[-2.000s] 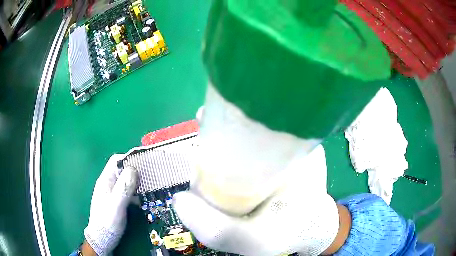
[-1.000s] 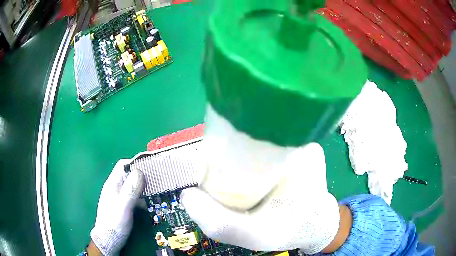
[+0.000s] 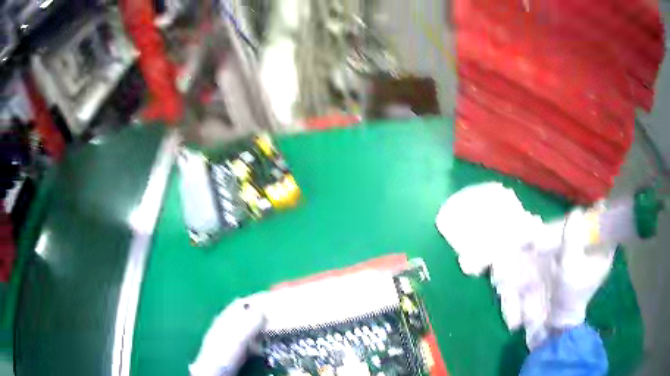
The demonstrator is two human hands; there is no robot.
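A green power supply board with a long pale heat sink lies on a red foam pad at the bottom of the view. My left hand, in a white glove, holds the board's left end at the heat sink. My right hand, gloved, is at the right beside the crumpled white cloth, away from the board. It holds the dispensing syringe, which lies roughly sideways with its green cap to the right. The needle cannot be made out. The picture is blurred.
A second board lies on the green bench at upper left, near the metal rail and dark conveyor. Stacked red foam pads stand at upper right. Blurred equipment is at the back.
My right hand has moved right with the syringe, from over the board to the cloth, uncovering the board's right part. The view has tilted up. My left hand stays on the board.
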